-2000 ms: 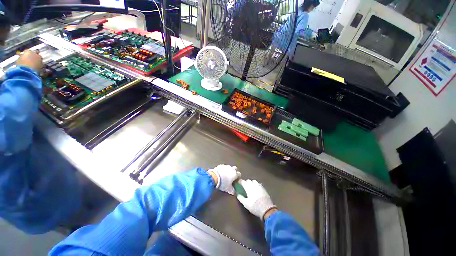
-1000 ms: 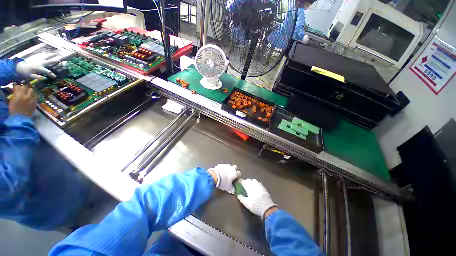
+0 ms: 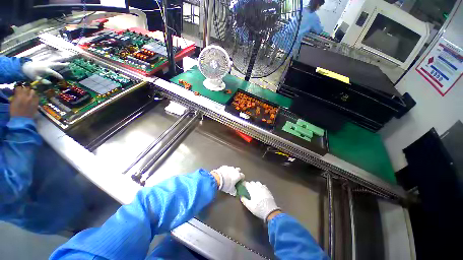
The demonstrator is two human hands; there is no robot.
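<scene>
My left hand (image 3: 229, 179) and my right hand (image 3: 260, 201) wear white knit gloves and meet above the metal bed. Between them is a small green piece (image 3: 242, 190), mostly covered by the fingers; both hands hold it. Green pieces of a paler shade lie in a black tray (image 3: 318, 145) beyond the rail. Orange components (image 3: 254, 107) lie loose in another black tray beside it.
At the left, another person's gloved hand (image 3: 44, 69) and bare hand (image 3: 24, 101) are over a circuit board (image 3: 96, 83). A second board (image 3: 133, 48) sits in a red holder. A chain rail (image 3: 243, 129), small white fan (image 3: 215, 68) and black boxes (image 3: 340, 96) lie beyond the bed.
The other person's gloved hand has come over the board at the left, and the bare hand has moved down to its near edge. My hands and the green piece stay nearly still.
</scene>
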